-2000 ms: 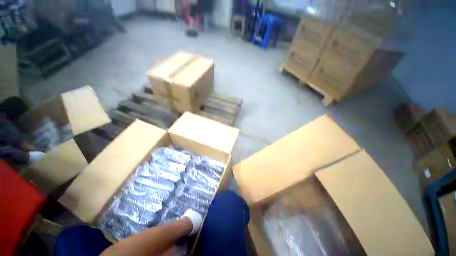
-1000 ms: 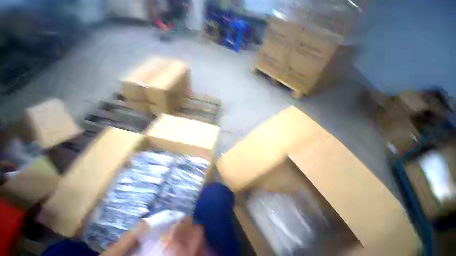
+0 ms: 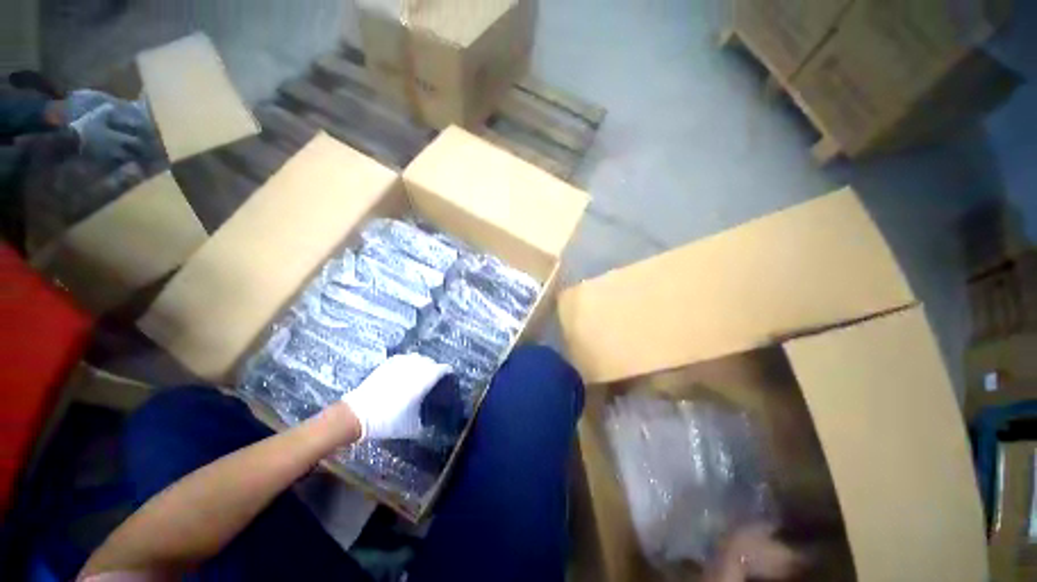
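Note:
The carton of bagged pieces (image 3: 284, 244) stands open before my knees, filled with two rows of silvery-dark bubble-bagged packs (image 3: 364, 298). My left hand (image 3: 398, 398), in a white glove, is over the near part of the right row. Its fingers are curled around a smooth dark piece (image 3: 446, 404), partly hidden by the glove. The carton of clear bags (image 3: 728, 284) stands open at the right, with pale crumpled clear bags (image 3: 671, 472) inside. My right hand (image 3: 756, 557), bare and blurred, is low at these bags, cut off by the bottom edge; its grip cannot be made out.
A red worktable (image 3: 40, 352) edges in at the left. Beyond it, a coworker's gloved hands (image 3: 108, 123) are over another open carton (image 3: 137, 233). A closed carton (image 3: 449, 57) sits on a wooden pallet (image 3: 552, 119) ahead. More stacked cartons (image 3: 887, 68) stand at upper right.
My hands were together over the near carton a second ago. Now they are apart: the left in that carton, the right in the clear-bag carton. The view has tilted down.

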